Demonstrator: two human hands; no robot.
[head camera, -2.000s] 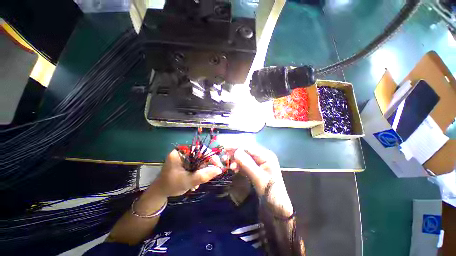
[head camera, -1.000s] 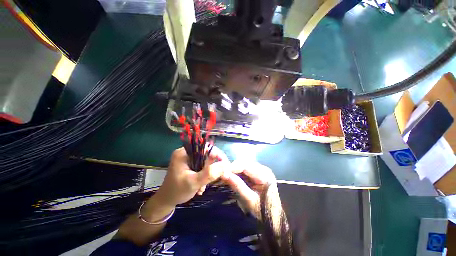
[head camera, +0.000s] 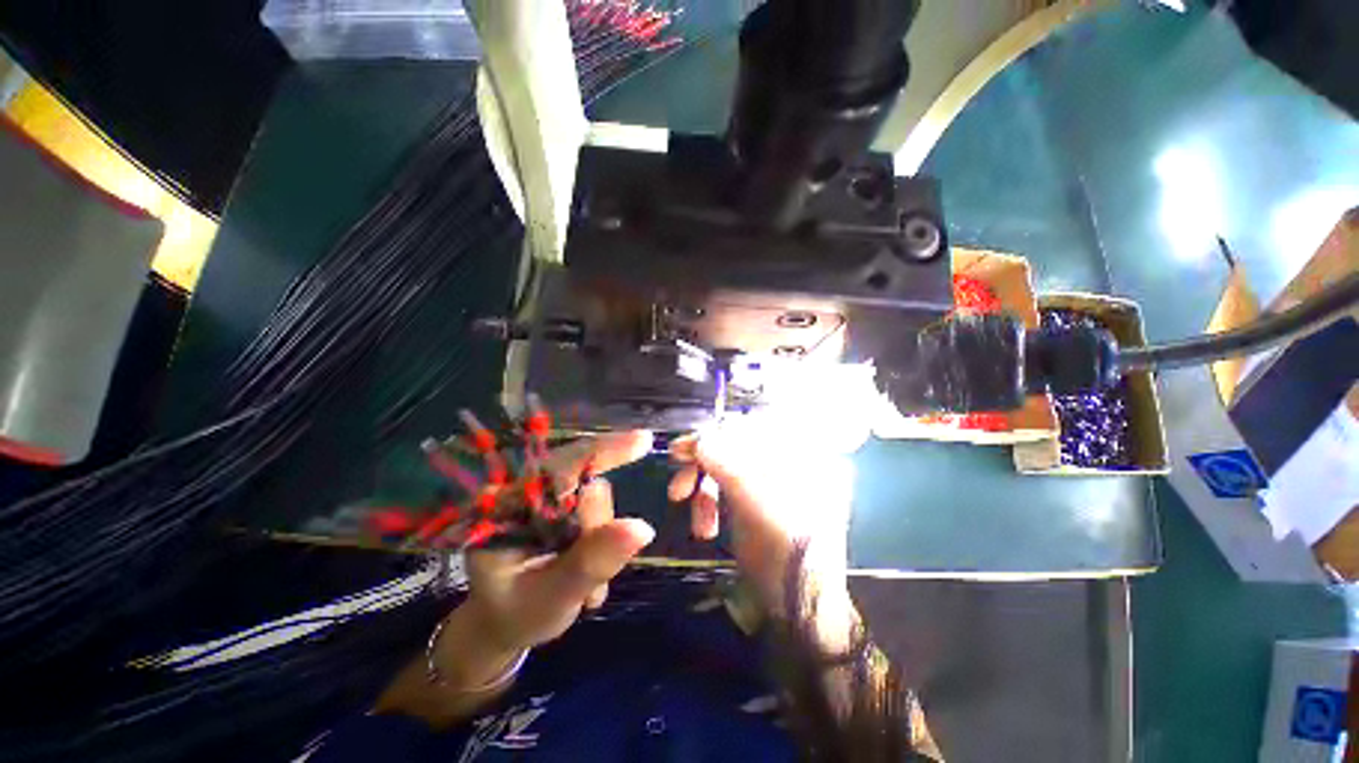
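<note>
My left hand (head camera: 544, 559) holds a bunch of black cables with red terminals (head camera: 492, 485) fanned up and to the left; its thumb and index finger are spread. My right hand (head camera: 730, 485) is just in front of the crimping machine (head camera: 753, 261), fingertips pinched on a thin piece that points up at the bright die (head camera: 723, 365). Glare washes out much of the right hand and the die, so whether the piece is inside the die cannot be told.
A work lamp (head camera: 1014, 362) reaches over the red terminal box (head camera: 996, 270). The dark terminal box (head camera: 1145, 403) stands beside it. A carton (head camera: 1245, 499) is at right. Black cables (head camera: 358, 268) cover the left bench; red-tipped ends (head camera: 626, 21) lie behind the machine.
The left hand has tilted its red-tipped bunch to the left and its fingers have spread. The right hand has moved away from the left hand, up to the die. The view has shifted.
</note>
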